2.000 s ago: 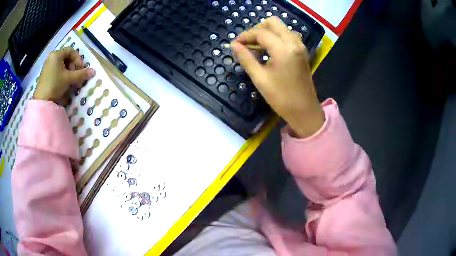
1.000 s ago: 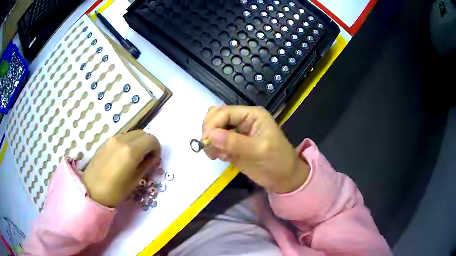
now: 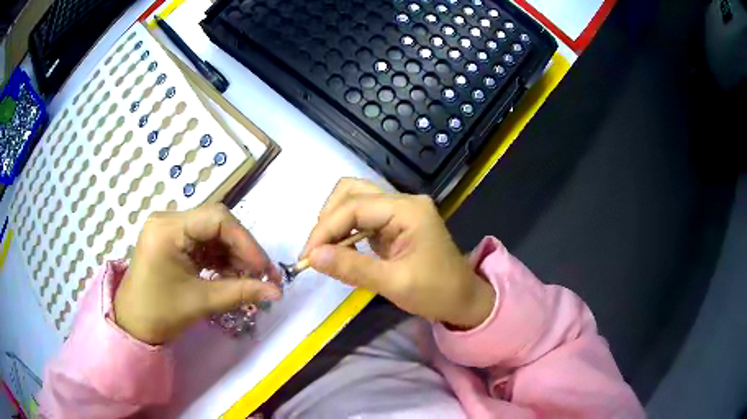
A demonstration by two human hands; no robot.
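My right hand (image 3: 393, 254) holds a thin tan stick (image 3: 352, 239) above the white tabletop near its front edge. A small silver round component (image 3: 288, 271) is at the stick's tip. My left hand (image 3: 192, 274) is beside it, with thumb and forefinger tips close to the component. Whether the left fingertips hold a ring is too small to tell. Loose rings (image 3: 237, 321) lie on the tabletop, partly behind the left hand. The pale loading board (image 3: 110, 184) lies at the left, with silver parts in some cutouts.
A black tray (image 3: 328, 110) with silver parts in some pockets is at the upper middle. A black pen (image 3: 192, 56) lies between tray and board. A blue bin (image 3: 22, 123) of shiny parts is at the left edge. Yellow tape (image 3: 307, 348) marks the table's front edge.
My right hand went from the black tray down to the front tabletop with the component on the stick. My left hand left the board and came to meet it.
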